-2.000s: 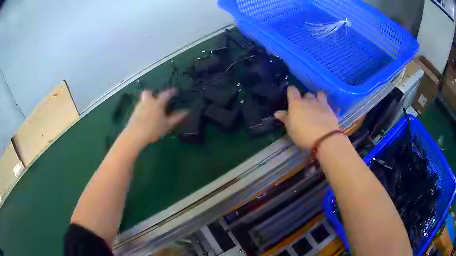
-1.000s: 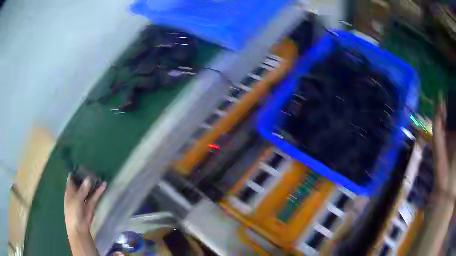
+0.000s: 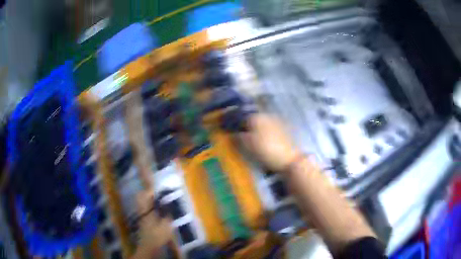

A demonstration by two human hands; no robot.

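Observation:
The view is blurred. An orange test tray [image 3: 194, 187] lies in front of me, with a green connector strip [image 3: 222, 195] down its middle. Black power adapters [image 3: 162, 119] fill its far slots; dark square slots [image 3: 187, 232] show nearer. My right hand [image 3: 268, 139] is at the tray's right slot row, its fingers closed around a black adapter [image 3: 235, 119]. My left hand [image 3: 154, 230] is low at the tray's left side, partly cut off by the bottom edge. Something dark and thin is at its fingertips; its grip is too blurred to tell.
A blue bin [image 3: 83, 192] with a dark heap inside stands at the left. A perforated silver plate [image 3: 298, 106] lies right of the tray. Two blue stools [image 3: 126, 48] are beyond the far edge. Red and blue things [image 3: 447, 217] are at the lower right.
The view has swung right, from the green belt to the trays and silver plate. The bin now shows at the left. Both hands are now over the orange tray.

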